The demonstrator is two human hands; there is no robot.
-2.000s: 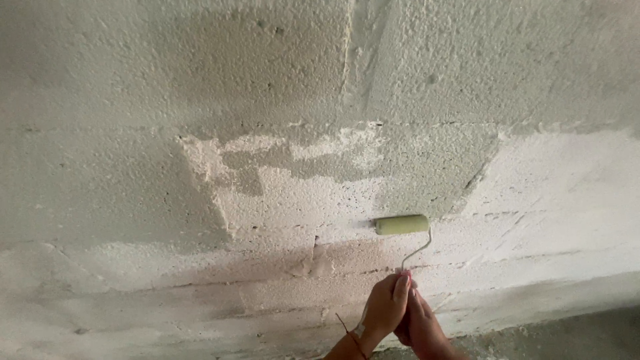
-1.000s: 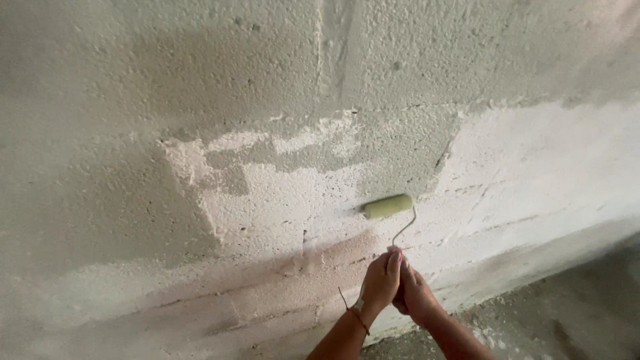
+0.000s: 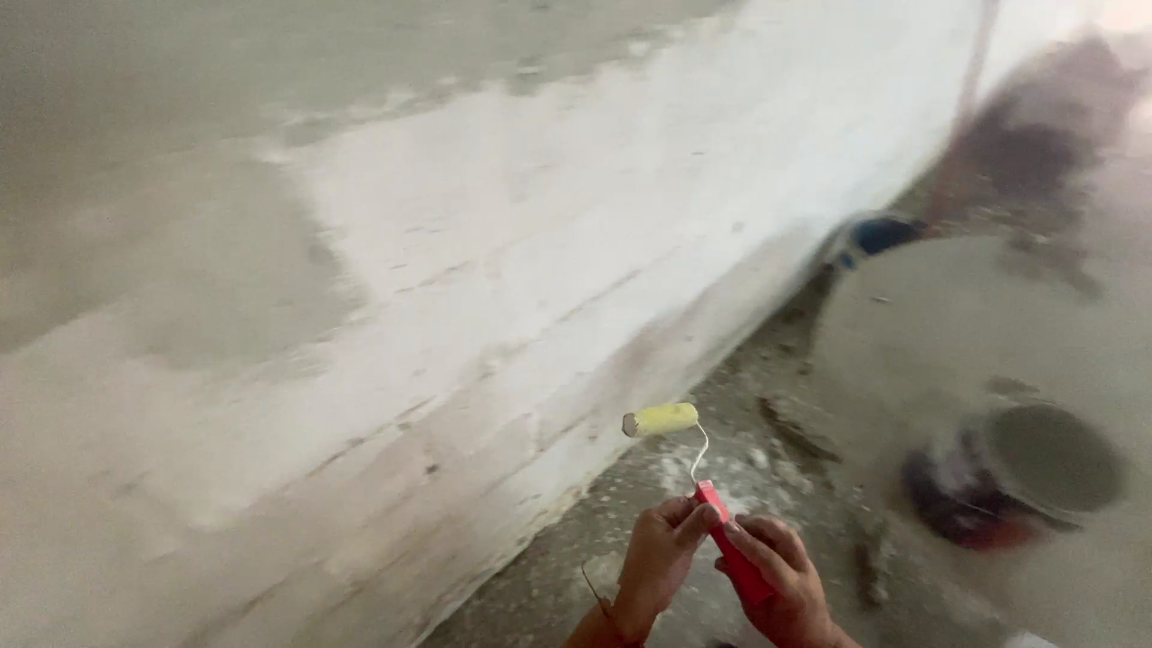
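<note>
A small paint roller with a yellowish sleeve [image 3: 664, 419], a thin bent wire frame and a red plastic handle [image 3: 740, 565] is held over the floor near the wall's base. My left hand [image 3: 664, 549] pinches the upper end of the handle between thumb and fingers. Lower on the same handle, my right hand [image 3: 781, 576] is wrapped around it. The sleeve is off the wall, as far as this view shows. The wall [image 3: 558, 216] has a whitish coated area beside bare grey patches. A thin cord circles my left wrist.
On the right, blurred, stands an open bucket [image 3: 1053, 459] with grey contents and a dark and red side. A dark blue object [image 3: 882, 236] lies by the wall's foot farther back. The rough floor [image 3: 576, 558] carries white splatters and bits of debris.
The roller has left the wall surface and is now over the floor, with its red handle exposed. My hands have moved apart on it. The view has swung right, bringing the bucket in.
</note>
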